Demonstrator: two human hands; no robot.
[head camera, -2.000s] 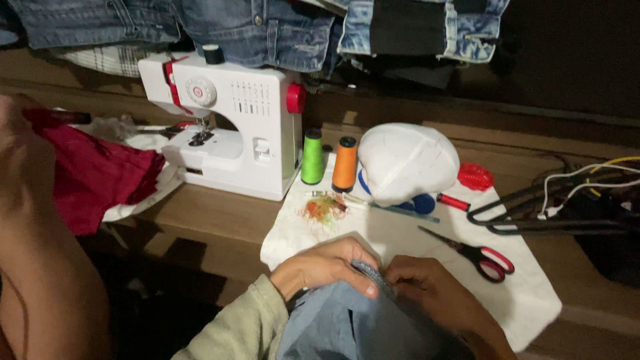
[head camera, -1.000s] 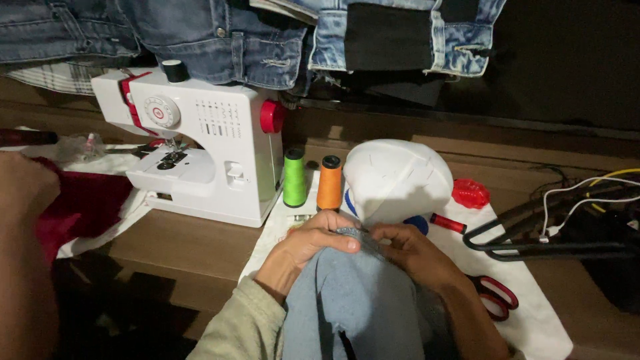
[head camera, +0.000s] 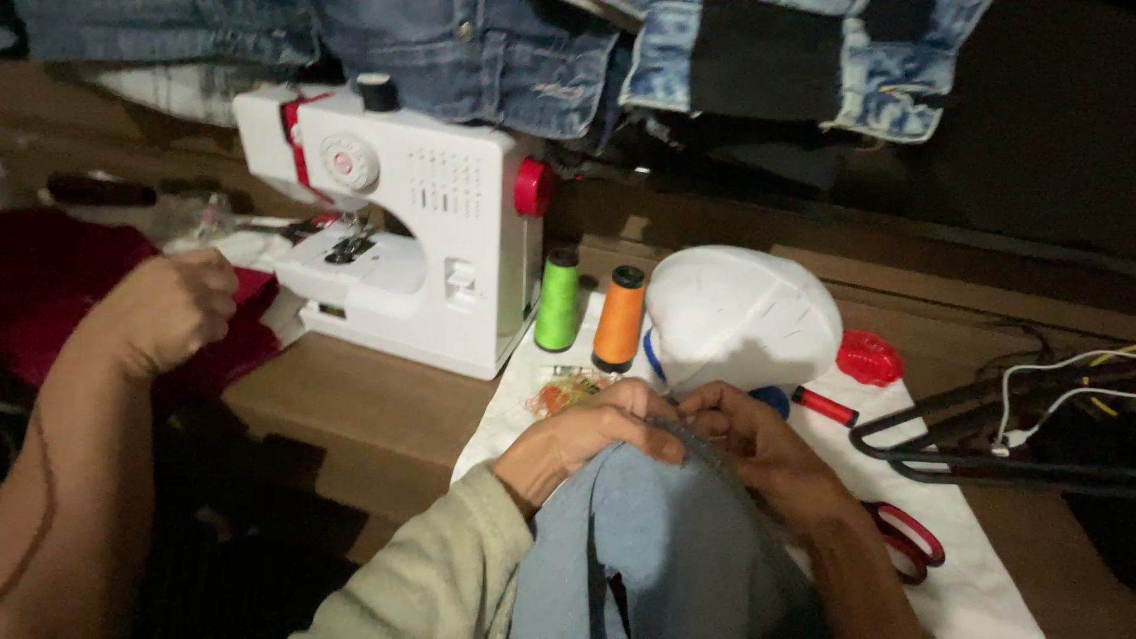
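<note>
My left hand (head camera: 603, 430), below a light green sleeve, grips the upper edge of a light blue denim garment (head camera: 657, 506). Close beside it, my right hand (head camera: 745, 435) pinches the same edge with bent fingers; whether it also holds a needle cannot be seen. Just beyond my hands lie a tangle of thread scraps (head camera: 561, 392) and a white padded cushion with pins or needles in it (head camera: 745, 311). A green thread cone (head camera: 556, 302) and an orange thread cone (head camera: 619, 321) stand upright left of the cushion. Red-handled scissors (head camera: 910, 541) are partly hidden by my right forearm.
A white sewing machine (head camera: 470, 222) stands left of the cones. At the far left, a co-worker's hand (head camera: 182, 306) is over dark red fabric (head camera: 62, 284). Denim garments (head camera: 550, 62) hang above. On the right lie a red thread spool (head camera: 825, 406) and black hangers (head camera: 958, 468) with white cables.
The co-worker's hand has come further into view over the red fabric. Both my hands stay at the denim edge, which sits higher than two seconds ago. The scissors' blades, visible then, are now hidden.
</note>
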